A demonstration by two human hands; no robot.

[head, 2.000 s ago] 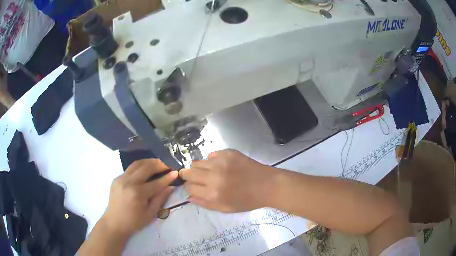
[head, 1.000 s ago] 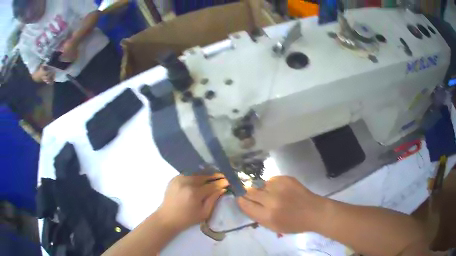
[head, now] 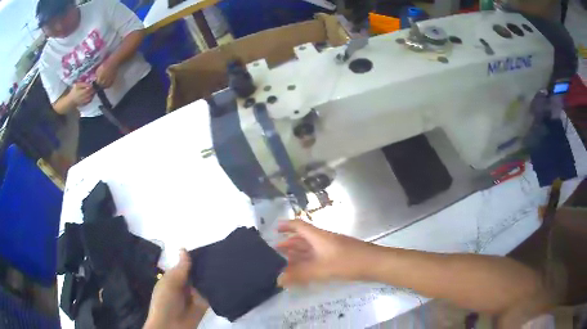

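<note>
My left hand (head: 175, 297), at the bottom left of centre, holds a black fabric piece (head: 237, 273) by its left edge, thumb on top. The piece is spread in front of the needle area and hides some fingers. My right hand (head: 316, 256) is at the piece's right edge, fingers apart and slightly blurred; whether it touches the cloth is unclear. The white sewing machine (head: 386, 103) stands behind. Its presser foot area (head: 312, 204) is brightly lit, with no fabric visible under it. A loose heap of black pieces (head: 106, 257) lies at the left of the table.
A black rectangle (head: 418, 168) lies on the metal bed under the arm. Red-handled snips (head: 508, 171) and a navy scrap (head: 552, 151) are at the right. An open cardboard box (head: 212, 74) is behind the machine. A person (head: 96, 61) stands at the back left.
My hands have left the needle area; the left has come down and left and now holds a spread black piece. The black piece formerly left of the machine head is gone from there.
</note>
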